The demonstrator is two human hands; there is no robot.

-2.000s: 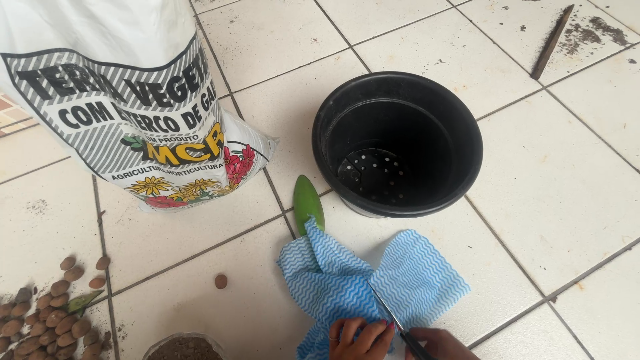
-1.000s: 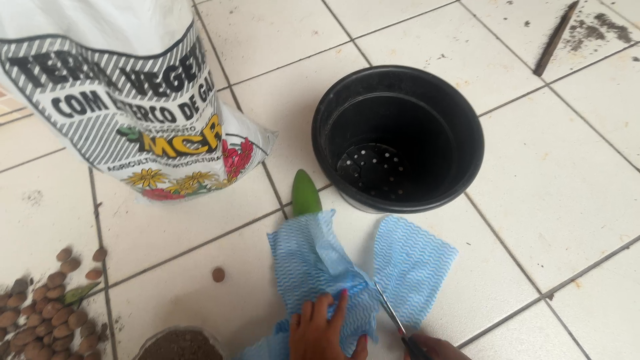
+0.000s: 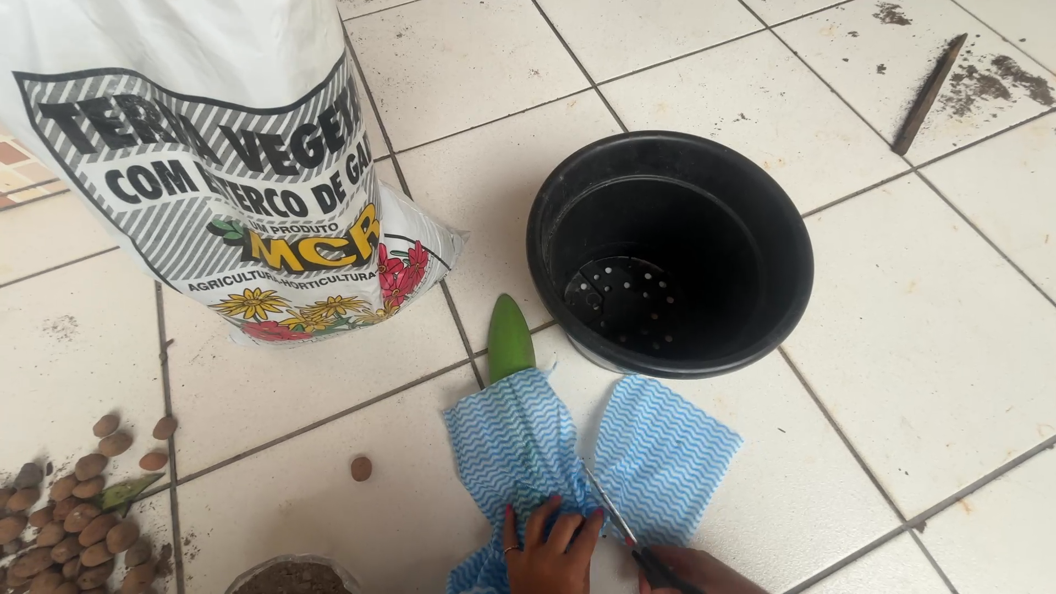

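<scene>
A blue and white wavy-patterned cloth [image 3: 516,429] lies bunched on the tiles, partly over a green tool blade or leaf-like piece [image 3: 510,338]. My left hand [image 3: 551,544] presses on this cloth with its fingers spread. From the lower right, my right hand [image 3: 701,571] grips the black handle of scissors [image 3: 610,505], whose blades lie along the cloth's right side. Another section of the same cloth [image 3: 667,454] lies flat to the right of the blades; whether the two are fully apart is hidden near my fingers. Just beyond the cloth stands a black plastic pot [image 3: 670,355] with holes in its bottom.
A white printed soil bag [image 3: 247,190] stands at the upper left. Round clay pebbles [image 3: 82,516] are heaped at the lower left, with a single pebble [image 3: 360,469] apart. A container of soil [image 3: 293,577] sits at the bottom edge. A dark stick [image 3: 931,95] lies by scattered soil.
The cloth, bunched around the green piece two seconds ago, is now more spread, with a gap between its left and right sections. My left hand has shifted on the cloth.
</scene>
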